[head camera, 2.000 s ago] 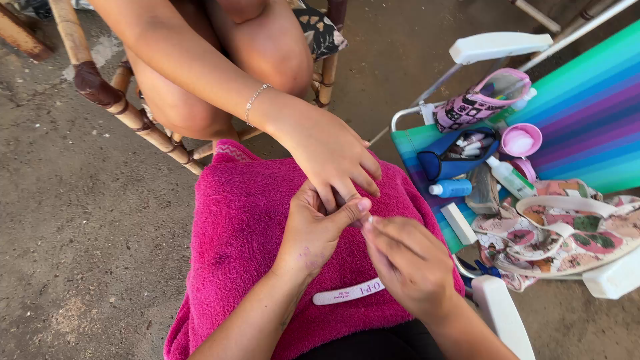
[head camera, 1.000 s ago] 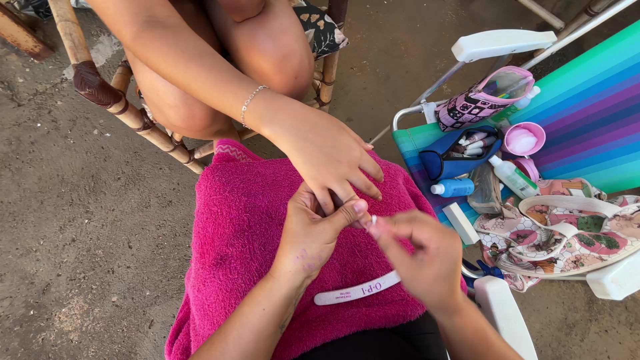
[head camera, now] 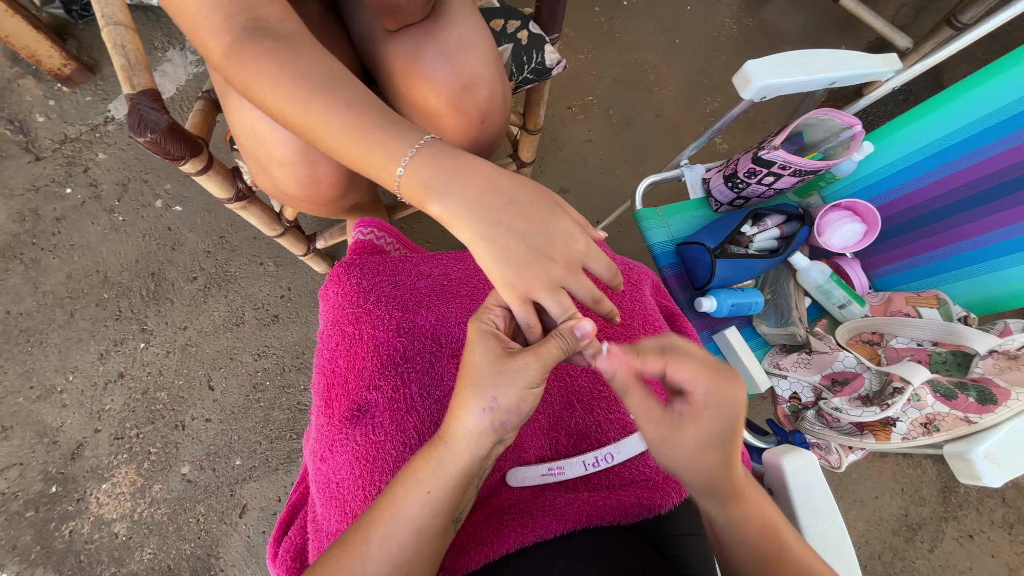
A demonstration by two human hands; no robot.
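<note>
Over a pink terry towel (head camera: pixel 392 352), my left hand (head camera: pixel 512 360) grips a finger of another person's hand (head camera: pixel 520 232), which wears a chain bracelet (head camera: pixel 407 164) at the wrist. My right hand (head camera: pixel 680 400), a little blurred, pinches a small white thing (head camera: pixel 604 348) at that finger's tip; what it is cannot be told, as my fingers cover most of it. A white curved nail file (head camera: pixel 572 466) bearing writing lies on the towel below my hands, its right end hidden behind my right hand.
Right, a striped folding chair (head camera: pixel 936 184) carries a blue pouch (head camera: pixel 712 252), a patterned pouch (head camera: pixel 760 172), a pink cup (head camera: pixel 850 226), bottles, a white block (head camera: pixel 742 360) and a floral bag (head camera: pixel 888 384). The person's knees and a bamboo chair (head camera: pixel 224 192) are beyond the towel.
My right hand has shifted slightly about the fingertip, staying close to it. The left hand keeps its hold on the finger. The nail file's visible part looks longer than two seconds ago.
</note>
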